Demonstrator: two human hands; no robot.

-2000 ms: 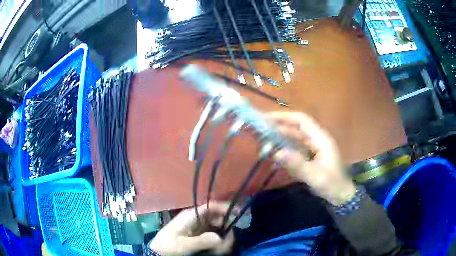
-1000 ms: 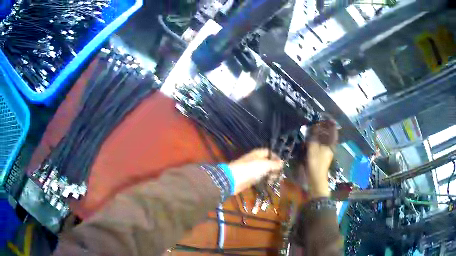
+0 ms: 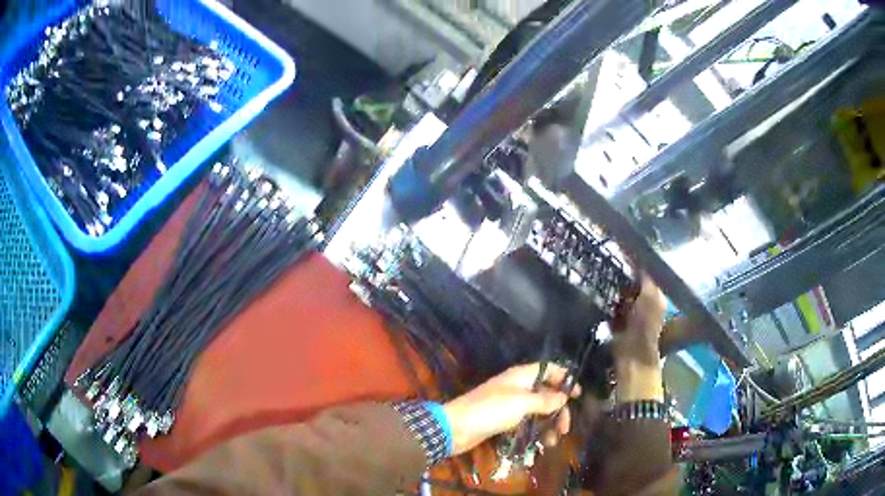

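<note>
A metal block or bar with a row of slots (image 3: 580, 254) lies under the machine, right of centre. My right hand (image 3: 640, 315) is at its near right end; the fingertips are partly hidden, and I cannot tell whether they grip it. My left hand (image 3: 514, 405) is closed around a few thin black cables, just below and left of the block. Silver connector ends (image 3: 514, 460) show below the left hand. A wide pile of black cables (image 3: 437, 315) lies behind and left of it, partly in shadow.
A neater cable bundle (image 3: 218, 281) lies on the reddish-brown board (image 3: 301, 349). A full blue basket (image 3: 277, 73) is upper left, with a lighter perforated basket (image 3: 29, 281) below. A round machine column (image 3: 524, 97) slants above the pile. A metal plate edge (image 3: 670, 281) passes close to my right hand.
The silver bar, earlier in my right hand over the board, is no longer there. The view has turned to the machine, and both hands are now by it. In the last second they moved little.
</note>
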